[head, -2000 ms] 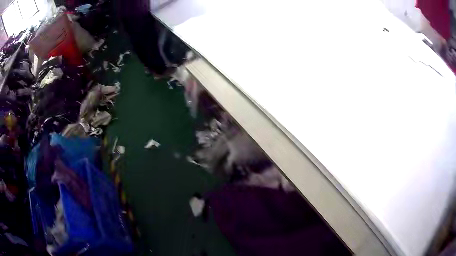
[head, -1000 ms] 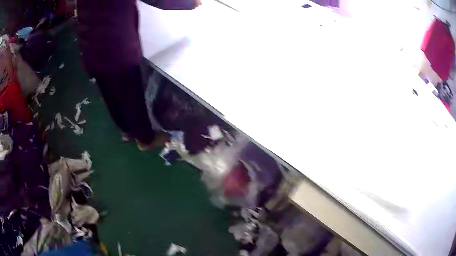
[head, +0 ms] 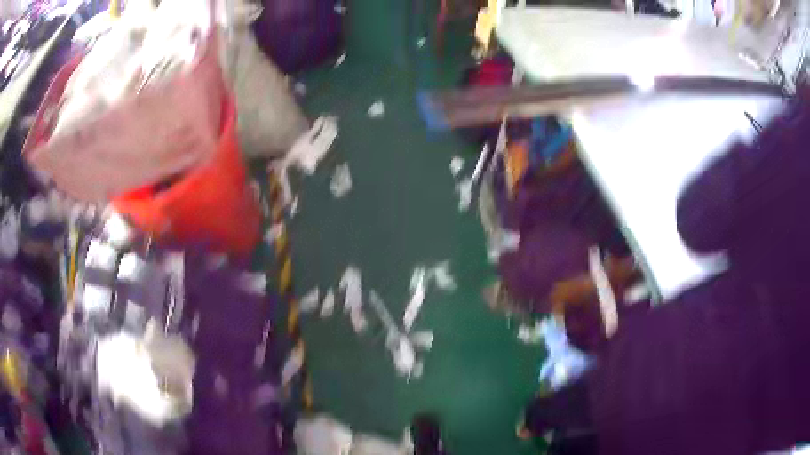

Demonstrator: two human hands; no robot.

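Observation:
Neither of my hands is in view. The picture is blurred. Nearest in front of me is a green floor strewn with white cloth scraps. A person in dark clothing fills the lower right, beside a white table. A small dark shape shows at the bottom edge; I cannot tell what it is.
On the left stand an orange-red container and a large pale sack. Heaped cloth lies lower left, along a yellow-black floor stripe. A long board crosses the upper right. Bundles lie under the table.
The view has moved forward along the aisle. The person seen at upper left is now close at the right. The orange-red container is nearer, and the long board has come into view.

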